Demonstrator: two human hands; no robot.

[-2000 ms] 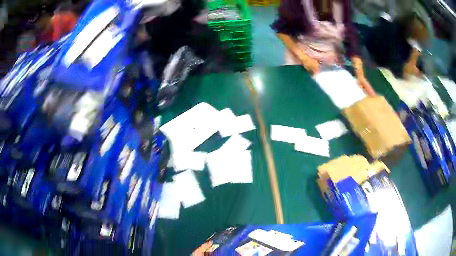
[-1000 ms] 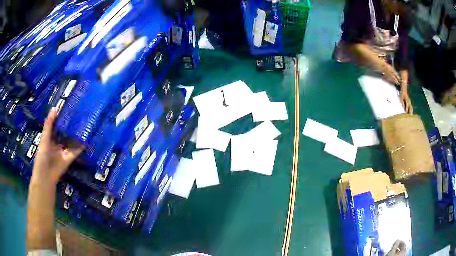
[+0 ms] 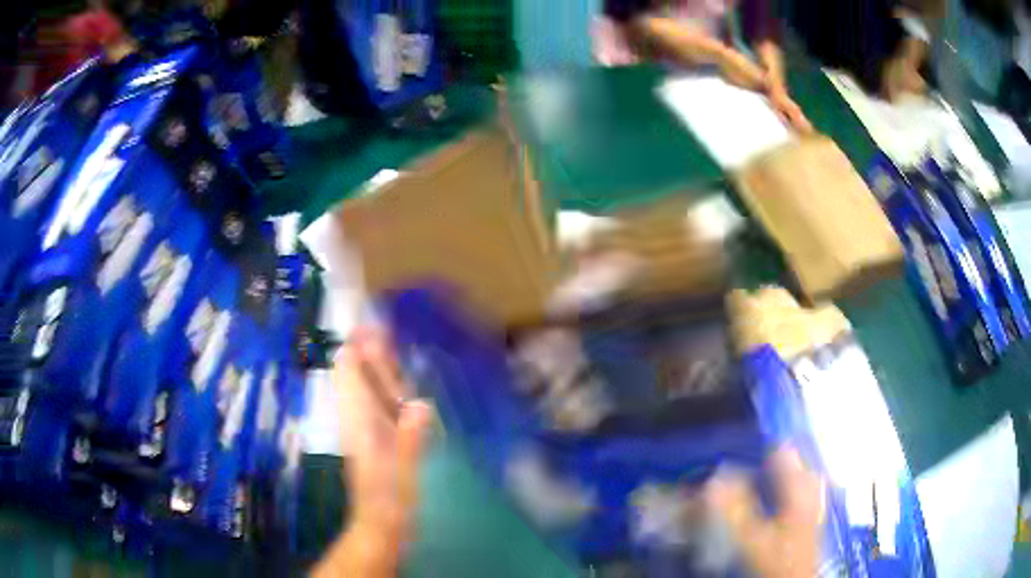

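A blue retail carton [image 3: 667, 390], strongly blurred, is in front of me above the table, with a large plain brown flap or inner side [image 3: 452, 231] standing out at its upper left. My left hand [image 3: 379, 435] is raised at the carton's left edge, fingers up and thumb apart; I see nothing gripped in it, and blur hides whether the fingertips touch the carton. My right hand [image 3: 774, 514] is at the carton's lower right edge, its fingers on the blue side, also blurred.
A wall of blue cartons [image 3: 147, 294] stands at left. White leaflets [image 3: 328, 412] lie partly hidden behind the carton. At right are open cartons [image 3: 842, 418], a closed brown box [image 3: 820, 215] and more blue cartons [image 3: 944, 265]. A co-worker's hands [image 3: 780, 96] are opposite.
My left hand has left the carton wall and moved right. A carton with its brown inside showing is now in front of me, covering most leaflets. My right hand has come further into view.
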